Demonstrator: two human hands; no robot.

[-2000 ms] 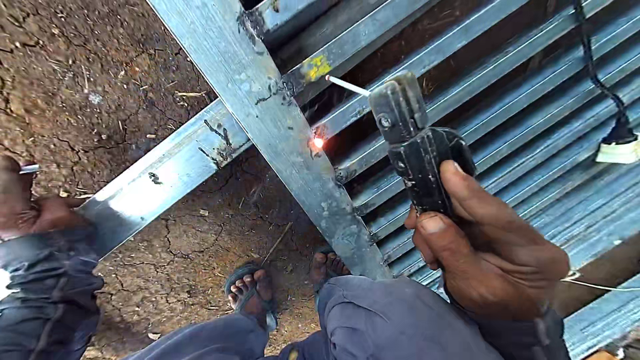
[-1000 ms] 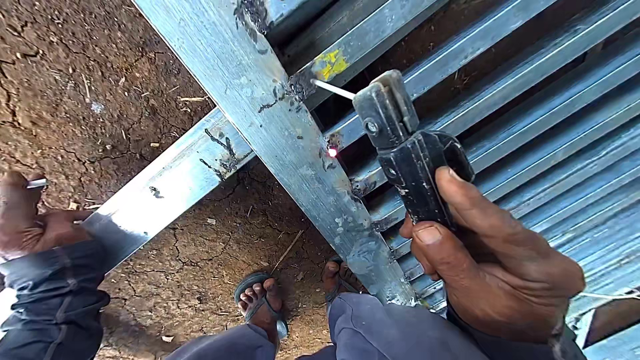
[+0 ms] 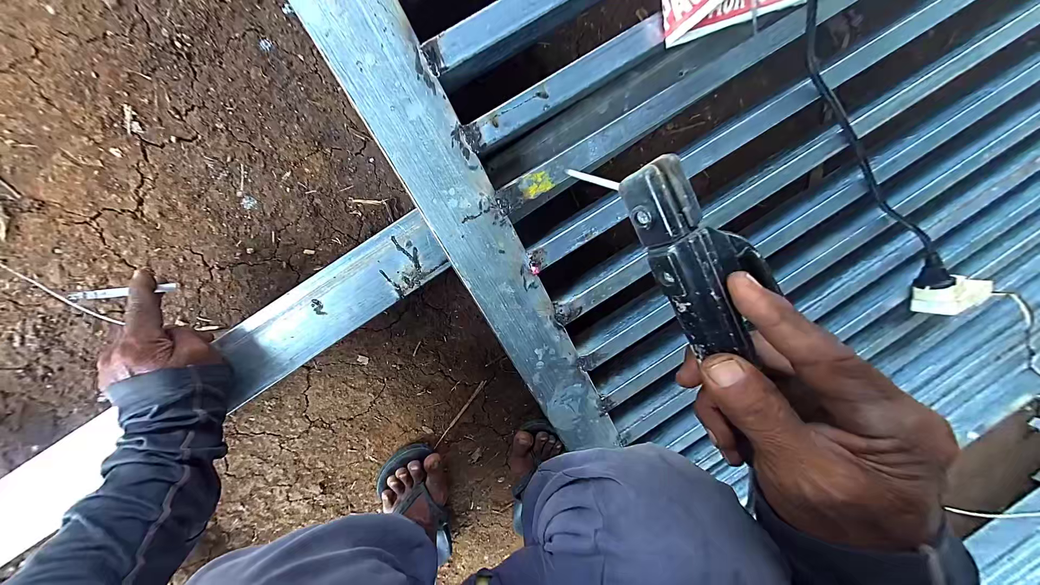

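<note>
My right hand (image 3: pixel 821 431) grips a black welding electrode holder (image 3: pixel 691 252), with a short stub of welding electrode (image 3: pixel 593 179) pointing up and left from its jaws. Below and left of the stub, a small weld spot (image 3: pixel 534 266) glows red where a slat meets the wide galvanized steel tube (image 3: pixel 487 227). At the left my left hand (image 3: pixel 158 345) lies over the crossing steel tube (image 3: pixel 325 313), a thin whitish rod (image 3: pixel 122 292) at its fingers. How firmly the fingers hold that rod is not plain.
Parallel steel slats (image 3: pixel 780 203) fill the right side. A black cable (image 3: pixel 861 154) with a plug runs over them to a pale connector (image 3: pixel 951 294). A red and white printed sheet (image 3: pixel 723 16) lies at the top. Cracked soil and my sandalled feet (image 3: pixel 418 491) are below.
The weld spot has dimmed from a bright glow to a small red point. The left hand's finger and the rod by it show more fully now. The right hand still holds the electrode holder.
</note>
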